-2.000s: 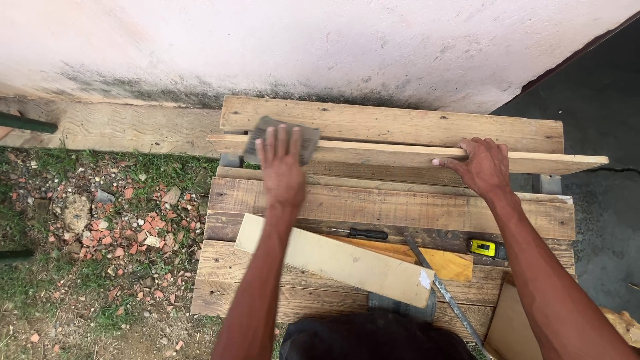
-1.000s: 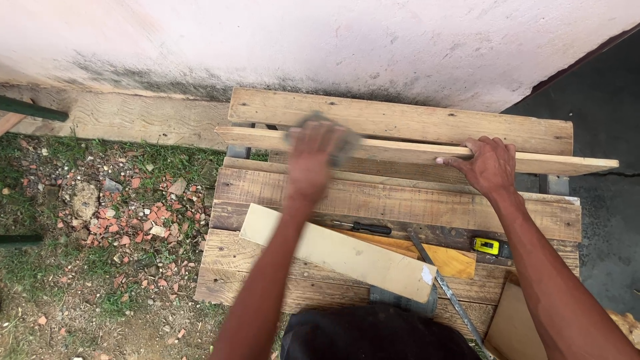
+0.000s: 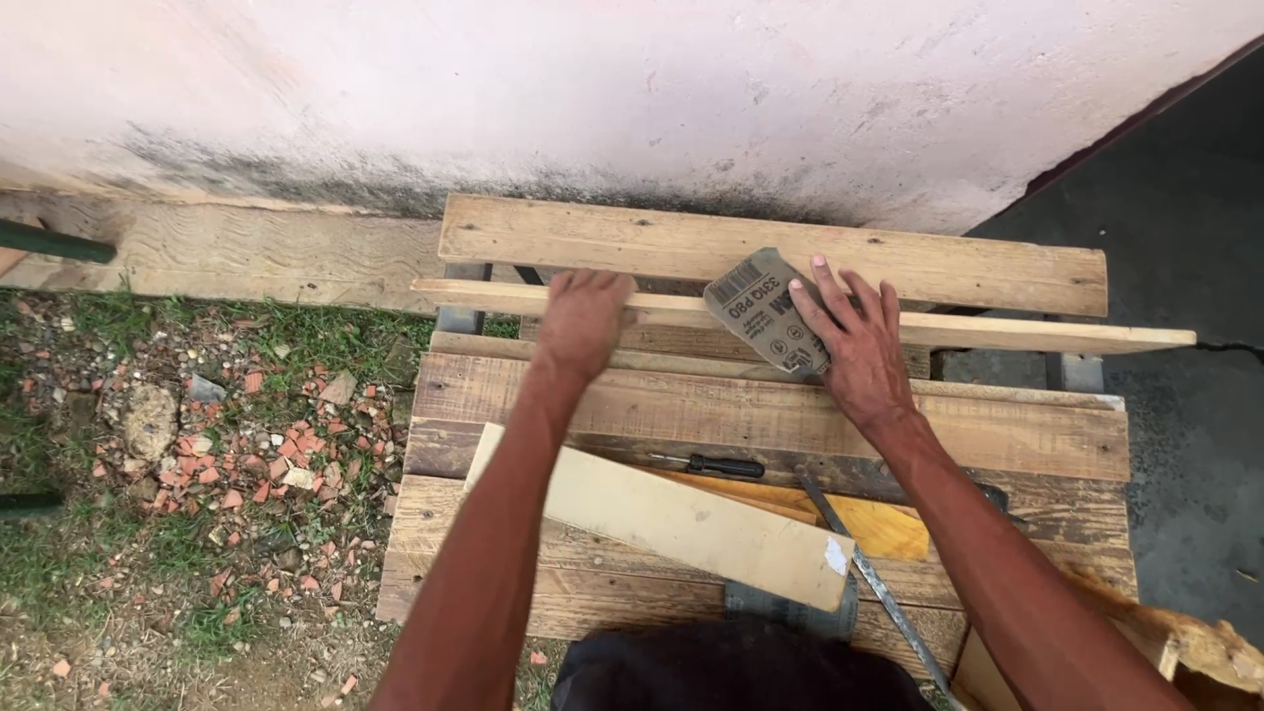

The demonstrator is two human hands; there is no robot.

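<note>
A long wooden board (image 3: 1047, 333) stands on its narrow edge across the slatted wooden bench. My left hand (image 3: 585, 321) grips that board near its left part, fingers curled over the top edge. Farther right, my right hand (image 3: 857, 341) holds a piece of sandpaper (image 3: 765, 314) against the board, its printed backing facing up. Nearer to me on the bench lie a black-handled screwdriver (image 3: 726, 465), a cream-coloured flat board (image 3: 691, 518), a yellowish wood piece (image 3: 879, 526) and a thin metal bar (image 3: 884, 592).
The pink wall (image 3: 632, 109) rises just behind the bench's rear plank (image 3: 770, 242). Grass and broken red rubble (image 3: 286, 464) cover the ground at left. Dark floor (image 3: 1195, 197) lies at right. More sandpaper (image 3: 790, 607) is partly under the cream board.
The sandpaper has passed from my left hand to my right. My left hand now grips the board, and my right hand has moved left from its earlier hold near the board's right part.
</note>
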